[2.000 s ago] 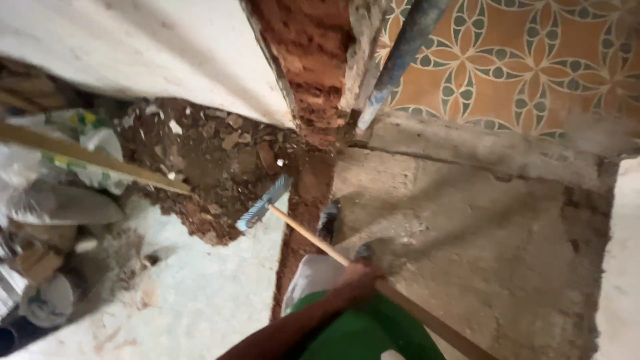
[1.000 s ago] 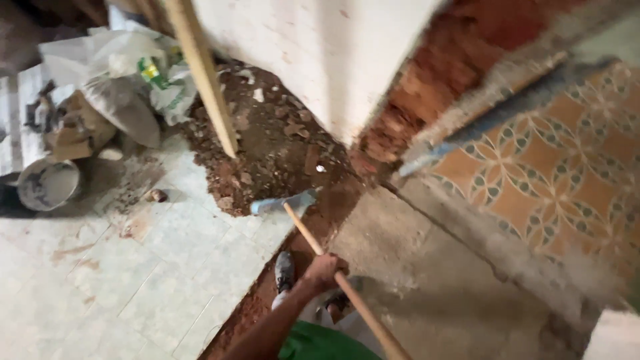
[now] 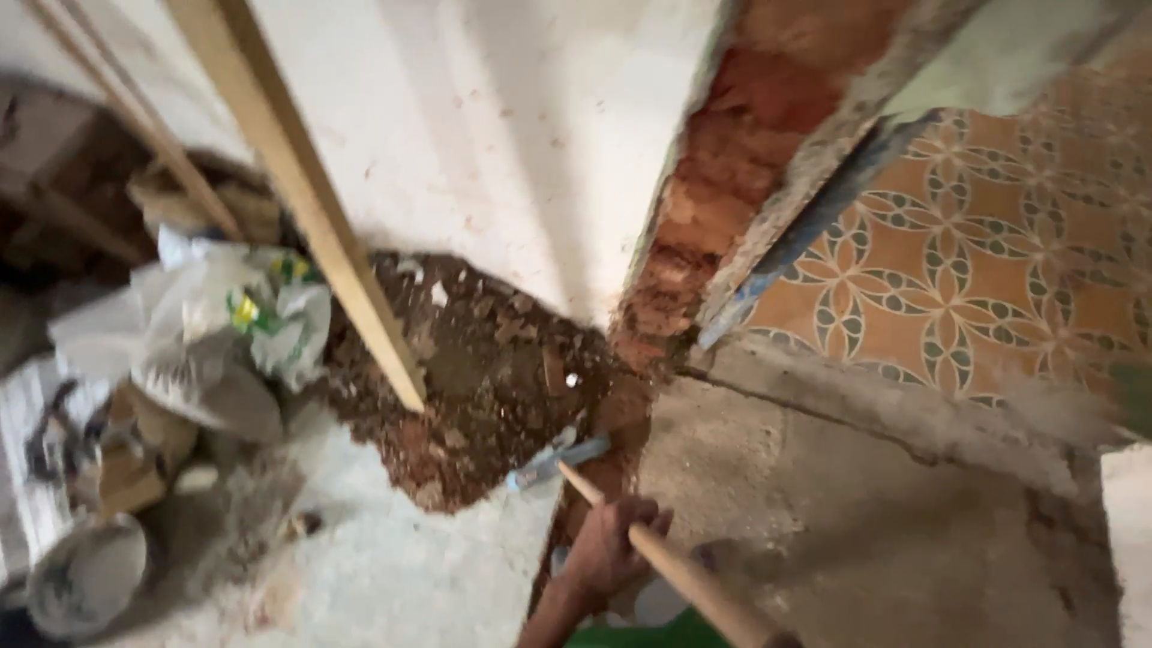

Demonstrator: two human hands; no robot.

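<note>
My left hand (image 3: 619, 543) is closed around the wooden handle (image 3: 688, 576) of a broom, a short way above its head. The light blue broom head (image 3: 540, 470) rests on the floor at the lower right edge of a heap of dark soil and rubble (image 3: 486, 360). Beneath it runs a strip of reddish earth (image 3: 625, 432) between the pale floor and the rough concrete. The handle runs down to the right, out of the frame. My right hand cannot be made out.
A wooden batten (image 3: 315, 207) stands over the heap. Plastic bags (image 3: 216, 315) and a round container (image 3: 88, 576) lie at left. A white wall (image 3: 504, 135) rises behind; right of its broken brick edge (image 3: 720, 180) are a blue-stained bar (image 3: 810, 225) and patterned tiles (image 3: 945, 270).
The view has turned and now looks closer at the heap. My left hand stays on the broom handle and is now nearer to the broom head. The head remains by the heap's edge.
</note>
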